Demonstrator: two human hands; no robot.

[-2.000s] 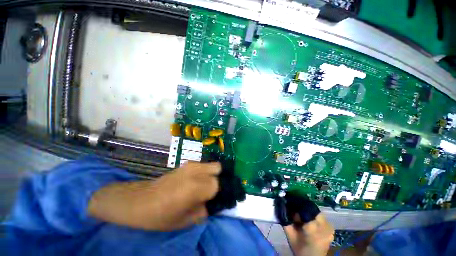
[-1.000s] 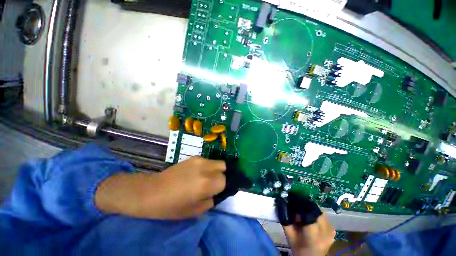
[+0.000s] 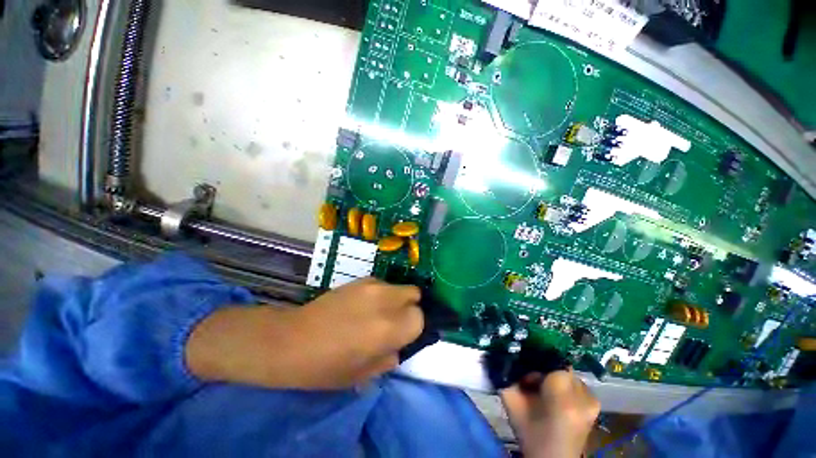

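A large green circuit board lies in front of me. My left hand reaches over its front edge, beside the white blocks and orange discs. Black finger cots cover its fingertips; what they touch is hidden. My right hand is at the front edge, its black-covered fingers bent together just below a cluster of small silvery-topped capacitors. Whether either hand holds a part cannot be told. The dark cots blend with the dark parts around them.
Silvery conveyor rails run along the board's front edge. A pale machine bed with a metal rod and a coiled spring lies left. A labelled white strip is at the back. A blue cord crosses at lower right.
The view has shifted slightly, so the board's left part appears further right. My right hand's covered fingers have changed pose, bending closer to the capacitors. My left hand stays near the white blocks.
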